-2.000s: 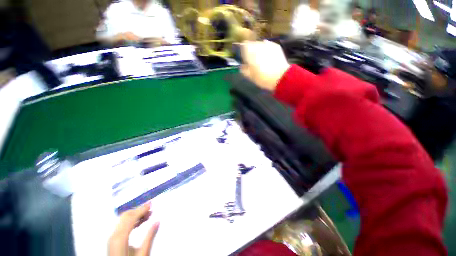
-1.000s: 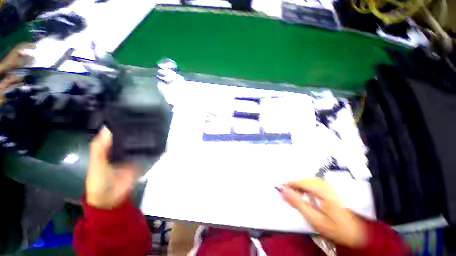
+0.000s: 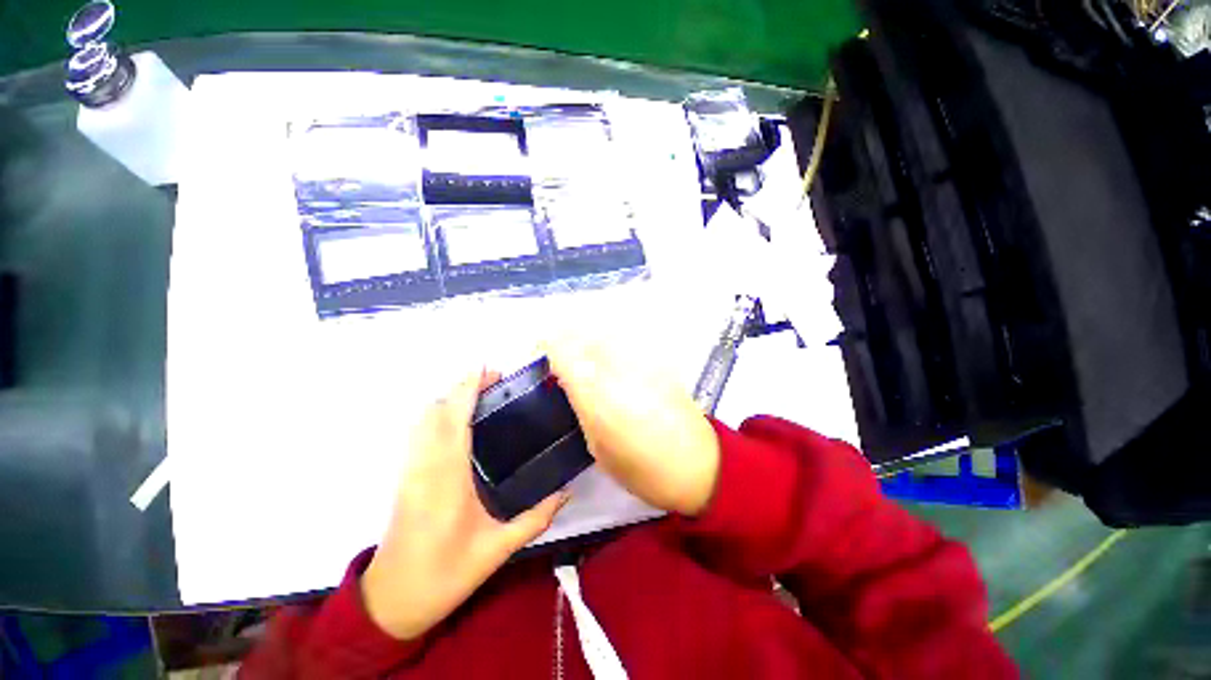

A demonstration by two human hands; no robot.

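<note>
A black display housing (image 3: 531, 438) is held in both hands near the front edge of the white sheet (image 3: 252, 438), tilted, with a dark face toward me. My left hand (image 3: 445, 511) grips its left side and lower edge. My right hand (image 3: 644, 419) is on its upper right side; its fingertips are partly hidden. Several black-framed front panels (image 3: 478, 189) with clear windows lie in two rows on clear wrinkled film ahead. The metal air blow gun (image 3: 721, 359) lies right of the right hand, partly hidden by it.
A white pump bottle (image 3: 140, 117) stands at the far left corner. Crumpled white scraps and dark pieces (image 3: 744, 166) lie at the sheet's right, beside a thin yellow hose (image 3: 821, 140). Large black stacked trays (image 3: 930, 239) stand at right. A green strip (image 3: 465, 33) runs ahead.
The view has turned down to the sheet. The left hand has brought the dark housing from the left bench to the front of the sheet. The right hand has come onto it.
</note>
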